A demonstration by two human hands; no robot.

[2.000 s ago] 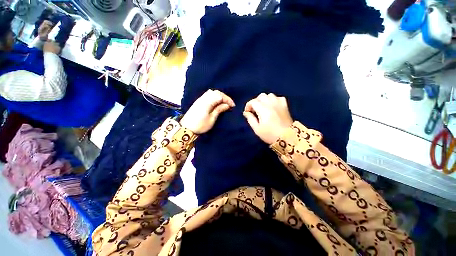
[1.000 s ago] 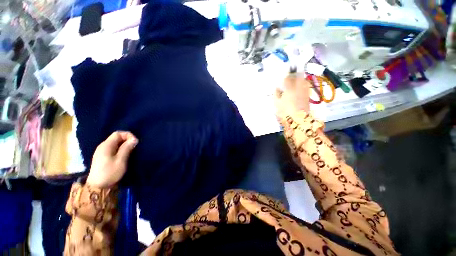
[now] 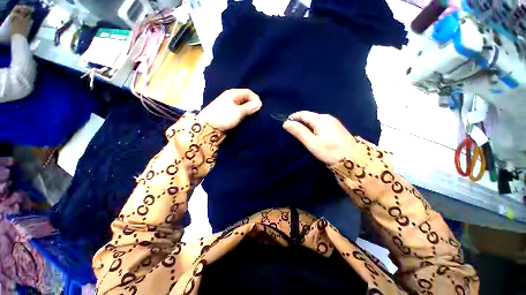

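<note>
The navy garment [image 3: 300,63] lies spread over the white table and down over my lap. My right hand [image 3: 317,133] holds small thread snips [image 3: 279,117]; only their thin tips show past the fingers, pointing left over the cloth. My left hand [image 3: 233,108] is on the garment to the left of the tips, thumb and forefinger pinched together. Whether it grips cloth or a thread is too small to tell. The two hands are apart.
The sewing machine [image 3: 461,52] stands at the right. Scissors with red and orange loops [image 3: 470,159] lie below it. Pink cords [image 3: 151,49] and a black tool [image 3: 182,37] lie at upper left. Another person's sleeve [image 3: 17,69] and a blue crate with pink garments [image 3: 43,226] are at far left.
My right hand has come back from the tool area beside the machine to the garment, now with the snips. My left hand stays over the garment. The camera view has turned back left.
</note>
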